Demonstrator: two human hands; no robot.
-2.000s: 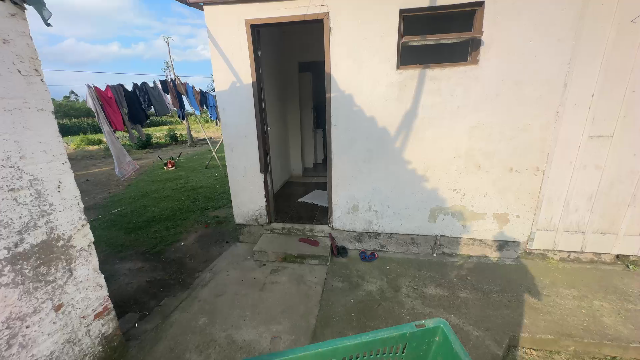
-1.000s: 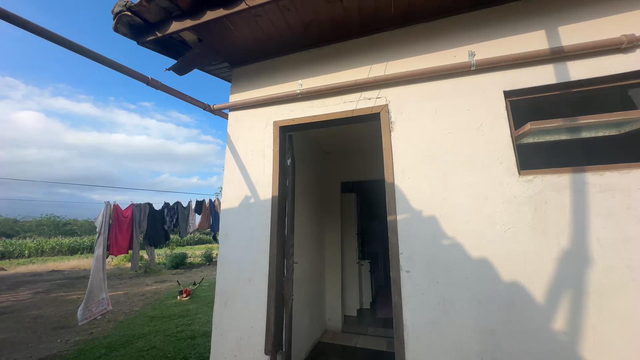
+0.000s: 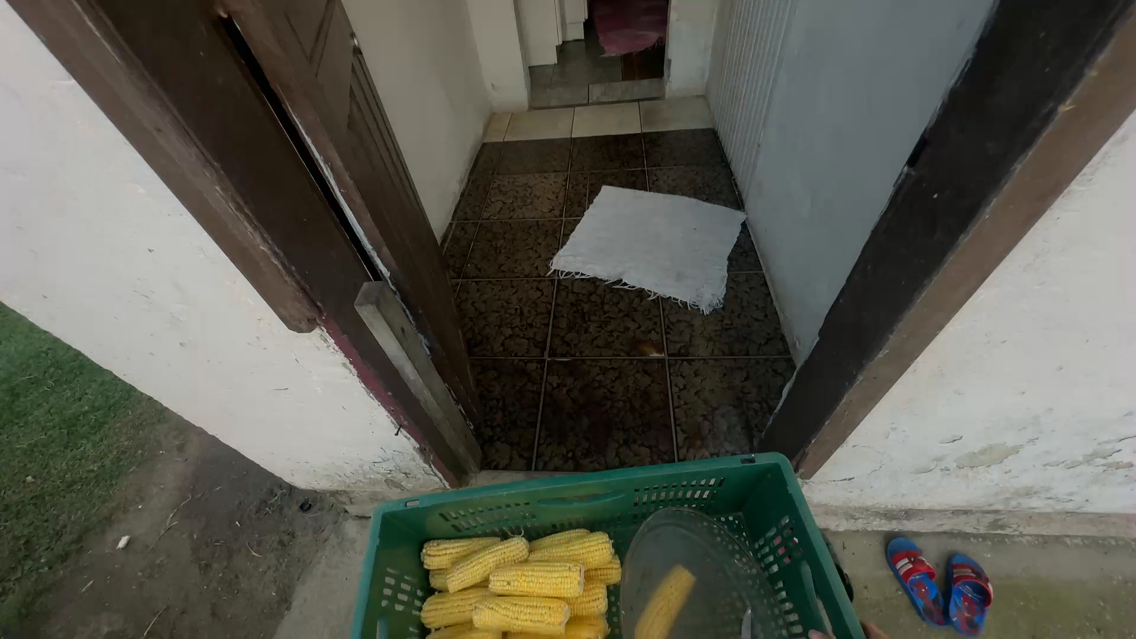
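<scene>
A green plastic crate (image 3: pixel 568 494) spans the bottom of the view, right before the doorway. Husked corn cobs (image 3: pixel 536 579) are piled in its left half. Against the right half leans a clear, round-edged container or lid (image 3: pixel 701 559), with one cob (image 3: pixel 666 603) seen in or through it. At the crate's lower right edge a few fingertips of my right hand (image 3: pixel 874 631) show; the rest of that hand is cut off by the frame. My left hand is out of view.
The brown door (image 3: pixel 355 133) stands open at the left of the doorway, beside a dark wooden frame (image 3: pixel 950 204) at right. A white rag (image 3: pixel 652 240) lies on the dark tiled floor (image 3: pixel 603 408). Blue and red sandals (image 3: pixel 941 581) sit outside at right.
The doorway is much nearer, and the view has tipped down. The crate, of which only a corner showed two seconds ago, now shows its corn, right at the threshold.
</scene>
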